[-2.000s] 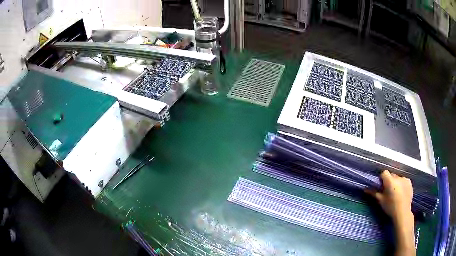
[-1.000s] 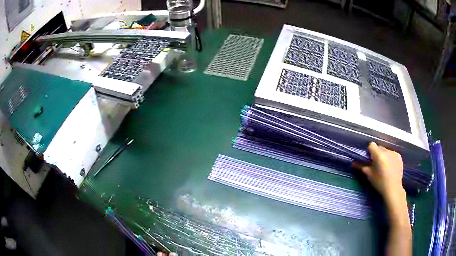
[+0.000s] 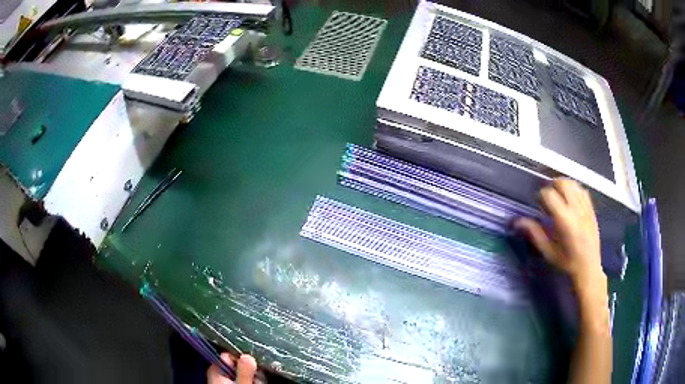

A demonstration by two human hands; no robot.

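Note:
A pale striped flat row of strips (image 3: 405, 247) lies on the green bench. Behind it lies a darker purple pile of strips (image 3: 428, 187) with teal ends at its left, in front of the panel stack. My right hand (image 3: 567, 225) is over the right end of the pile, blurred, thumb and fingers apart; whether it grips strips cannot be told. My left hand (image 3: 234, 370), cut off by the bottom edge, is shut on a thin bunch of strips (image 3: 176, 321), its teal tips pointing up and left at the bench's near edge.
The stack of framed panels (image 3: 466, 124) stands at the back right. A machine with a teal top (image 3: 52, 127) is at the left, with tweezers (image 3: 150, 200) near it. A perforated plate (image 3: 343, 45) lies at the far side. A blue-purple edge strip (image 3: 652, 285) runs along the right.
The view has shifted, so the bench sits higher. The raised strips under my right hand now lie lower, apart from the panel stack. My left hand has come into view with its bunch.

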